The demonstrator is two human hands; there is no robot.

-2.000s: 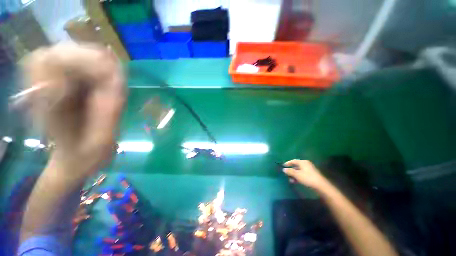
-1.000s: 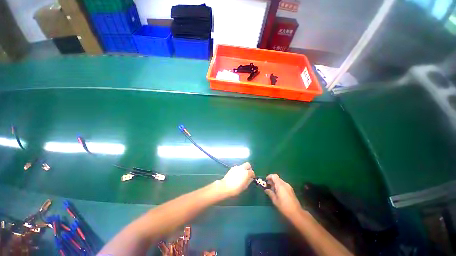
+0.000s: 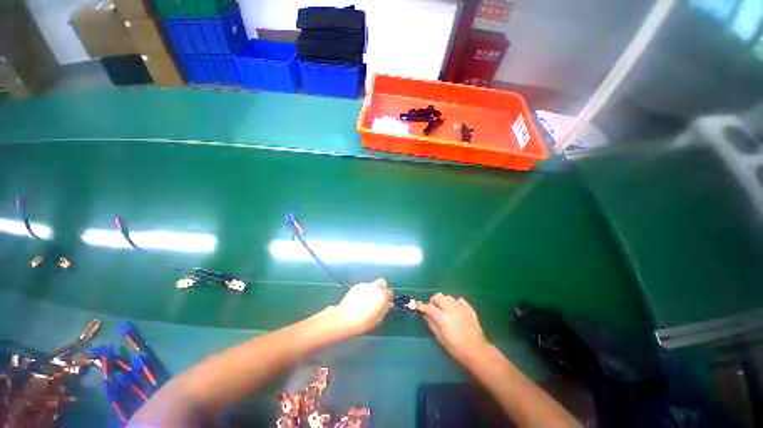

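Observation:
A thin dark wire lead [image 3: 320, 259] with a blue and red end [image 3: 293, 222] lies across the green belt. My left hand [image 3: 366, 305] is closed on its near end. A small dark piece with a shiny terminal [image 3: 405, 303] shows between my hands. My right hand [image 3: 452, 321] touches the terminal's right side with its fingertips; the fingers are partly spread, and whether they grip anything cannot be told.
Other leads [image 3: 211, 279] lie on the belt [image 3: 468, 217] at left. Copper terminals [image 3: 314, 405] and blue-red wire ends [image 3: 130, 376] lie on the near strip. A black tray [image 3: 468, 405] and black bag [image 3: 577, 351] are at right. An orange-red tray [image 3: 456, 155] stands on the far ledge.
Both hands, apart in the oldest frame, are now together at the lead's near end. Since one second ago, my right hand has opened somewhat. The leads at left have shifted slightly left in view.

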